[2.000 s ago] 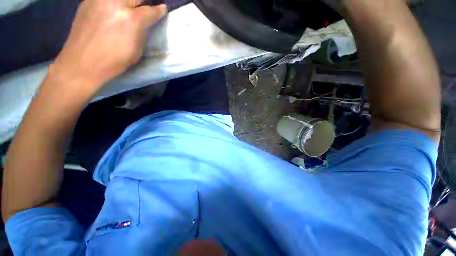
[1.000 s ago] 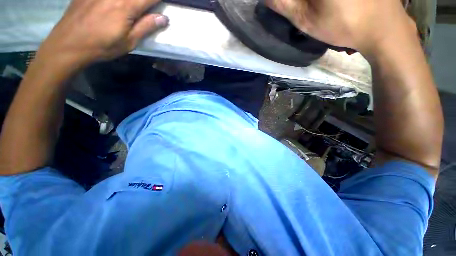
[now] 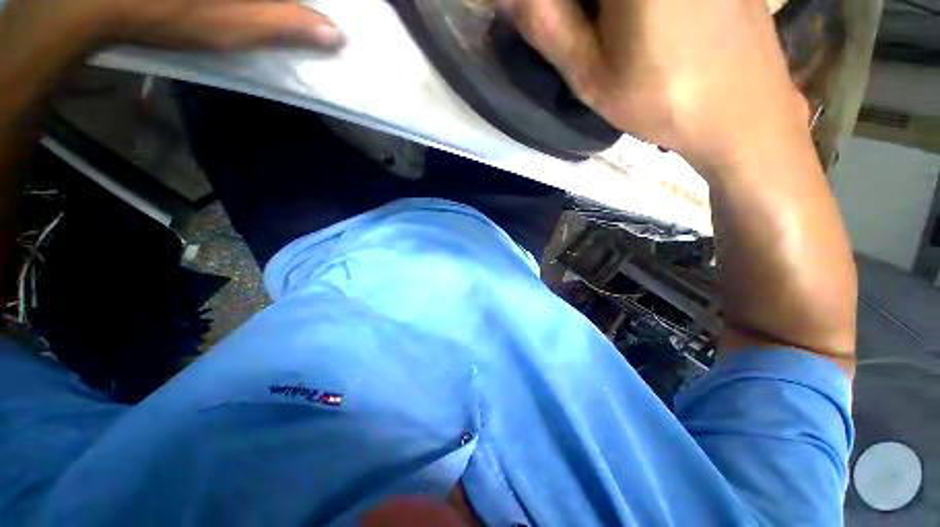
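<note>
The steam iron (image 3: 495, 88) stands on the white table cover (image 3: 361, 91) at the top of the view, its dark rounded edge towards me. My right hand (image 3: 660, 77) is closed around its black handle. My left hand (image 3: 227, 26) lies flat and low on the white cover at the upper left, partly cut off by the top edge. The fingers hold nothing that I can see. No garment piece shows clearly between the hands; anything beyond the top edge is hidden.
A bundle of dark pieces (image 3: 98, 278) with loose pale threads lies low at the left, near a metal bar (image 3: 108, 180). Beneath the table's right part are cluttered frames and wires (image 3: 660, 299). A round white object (image 3: 887, 476) is at the lower right.
The view has shifted, showing more at the left and right. My left hand now lies flatter and further left. The iron, still in my right hand, appears lower and slightly left in the picture.
</note>
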